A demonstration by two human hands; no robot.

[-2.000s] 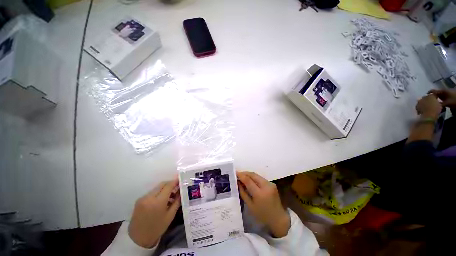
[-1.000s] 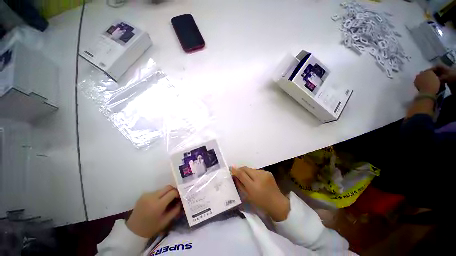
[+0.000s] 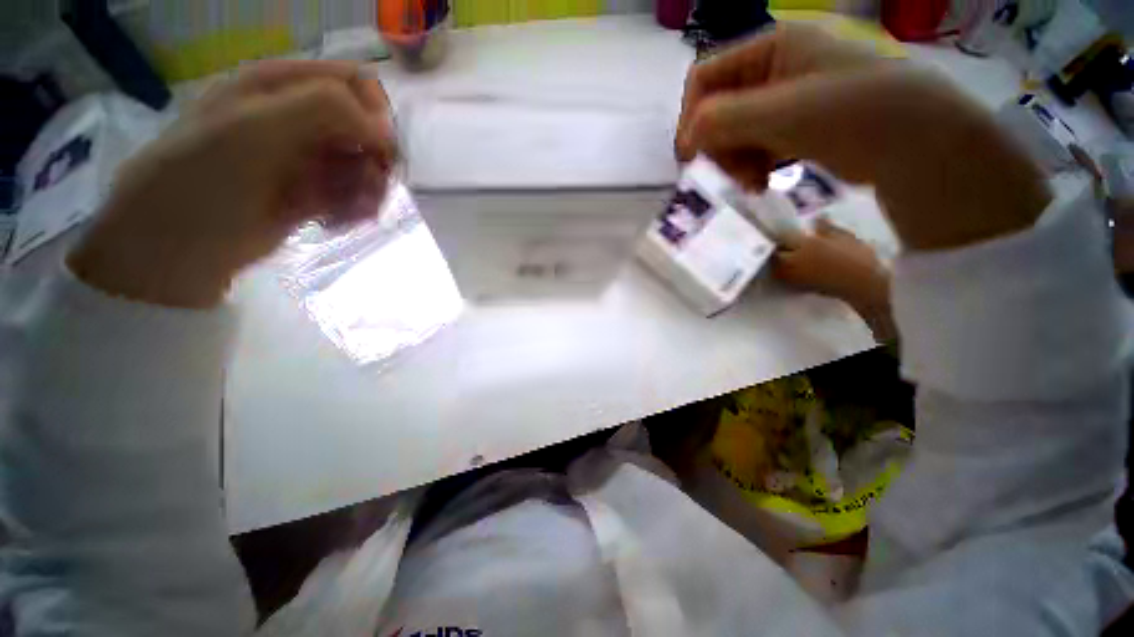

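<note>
A white carton [image 3: 541, 149] is raised close in front of me, blurred, with its plain edge faces towards me. My left hand [image 3: 267, 168] is closed at its left end and my right hand [image 3: 827, 131] at its right end. Blur hides the exact finger contact and whether a clear bag surrounds the carton. Shiny clear bags [image 3: 379, 292] lie on the table left of centre. A printed retail box [image 3: 711, 243] stands on the table, below my right hand in view.
Another person's hand [image 3: 833, 268] reaches in beside a second printed box [image 3: 815, 187]. An orange item [image 3: 410, 23] is at the table's back. Cartons [image 3: 62, 174] stand at far left. A yellow plastic bag [image 3: 808, 460] lies below the table edge [image 3: 547, 446].
Both hands have risen from the table's front edge with the carton, which has turned from its printed face to plain edges. Another person's hand and a second box have appeared at right.
</note>
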